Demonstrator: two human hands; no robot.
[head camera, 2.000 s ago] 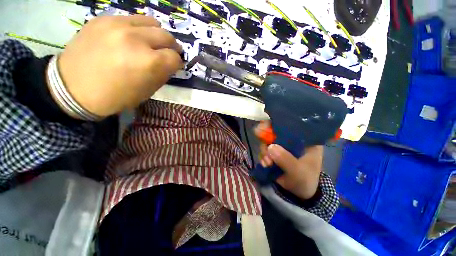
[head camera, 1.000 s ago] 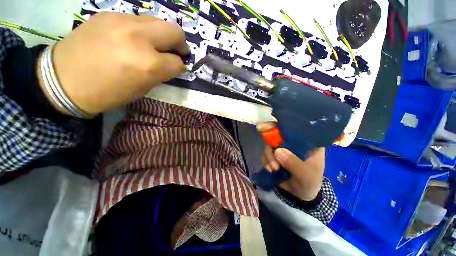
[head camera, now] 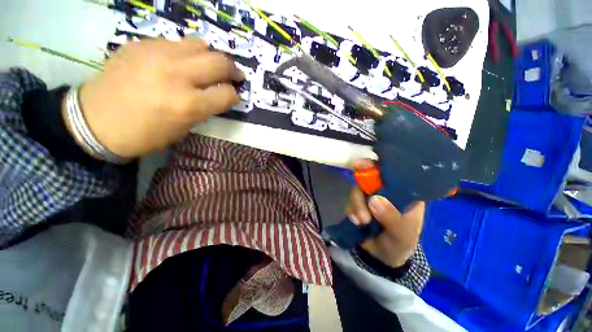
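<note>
My right hand [head camera: 389, 228] grips the dark blue-grey soldering gun [head camera: 419, 149] by its handle, fingers near the orange trigger [head camera: 368, 180]. The gun's barrel [head camera: 334, 81], slightly blurred, points left over the units, its tip a short gap right of my left fingers. The shiny feed tube [head camera: 334, 111] runs beside it. My left hand [head camera: 162, 97] is over the left part of the rows, its fingertips pinched together at a white-and-black unit [head camera: 271, 87]; what they hold is hidden. A yellow-green wire [head camera: 55, 53] sticks out left from behind this hand.
More black-centred units [head camera: 363, 57] with upright yellow-green wires [head camera: 404, 53] stand in the back row on the white board [head camera: 292, 146]. A dark brown dish [head camera: 449, 35] lies at the board's far right. Red handles [head camera: 498, 40] and blue bins [head camera: 542, 152] are further right.
The gun has moved right and slightly down, its tip lifting away from the unit beside my left fingers. The left hand stays nearly in place; the view has shifted slightly.
</note>
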